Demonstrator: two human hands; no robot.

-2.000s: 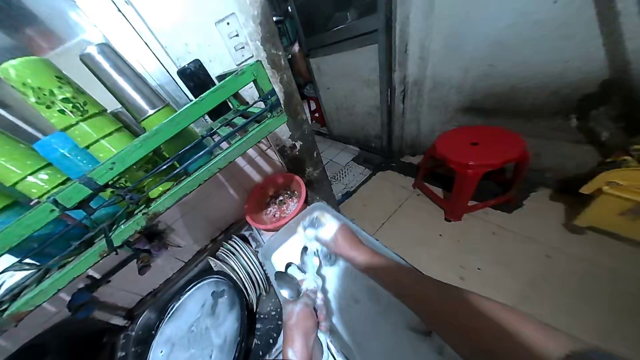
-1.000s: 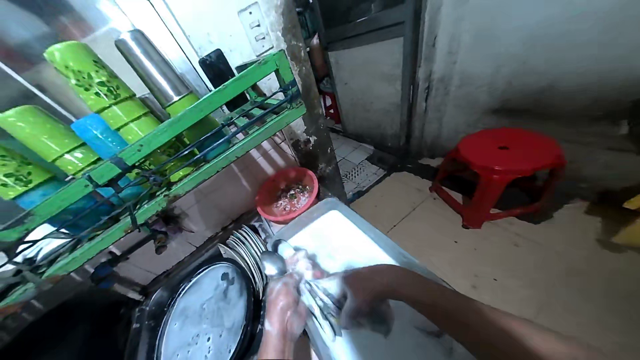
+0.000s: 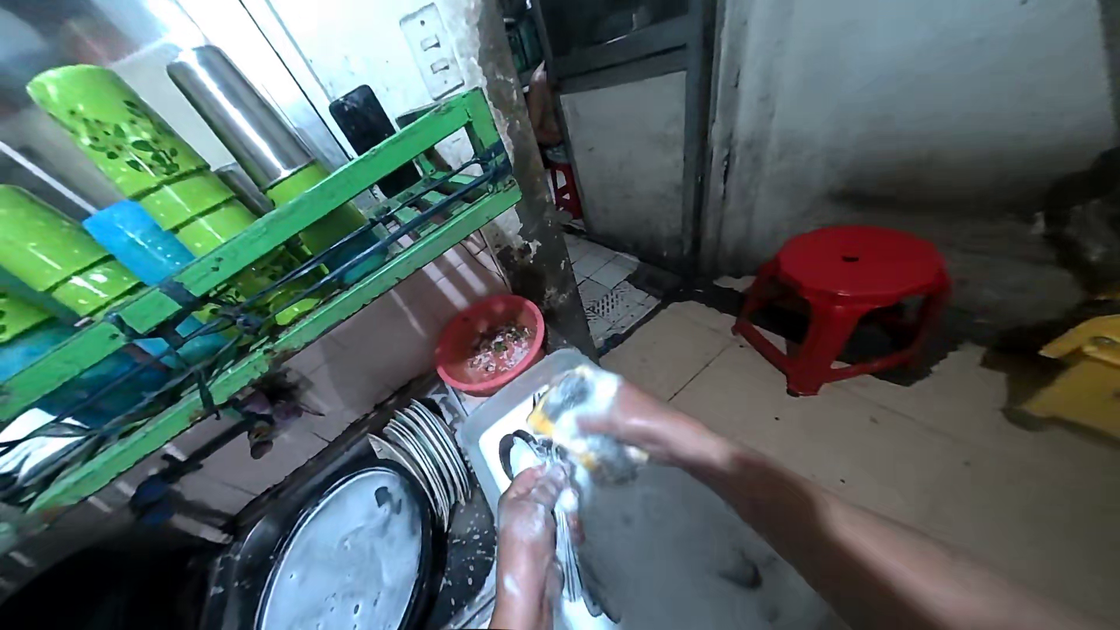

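My left hand [image 3: 531, 516], wet with suds, is closed round a bundle of metal spoons [image 3: 567, 560], their bowls up and handles hanging down. Beside it on the right, my right hand [image 3: 612, 420] holds a foamy yellow and grey scrubber [image 3: 569, 411], blurred by motion, close to the spoons. Both hands are over a pale plastic tub [image 3: 479, 426] with suds. Left of the tub, several plates [image 3: 429, 455] stand on edge next to a round black-rimmed basin [image 3: 429, 560] of soapy water.
A red plastic basin [image 3: 446, 350] with food scraps sits behind the tub. A green rack [image 3: 350, 179] at the left bears green cups [image 3: 114, 131] and a steel cylinder [image 3: 241, 114]. A red stool [image 3: 862, 262] and a yellow object [image 3: 1081, 376] stand on the floor at the right.
The right hand has come up from the spoons' lower part to near their bowls, and the yellow of the scrubber now shows. The left hand still holds the spoons.
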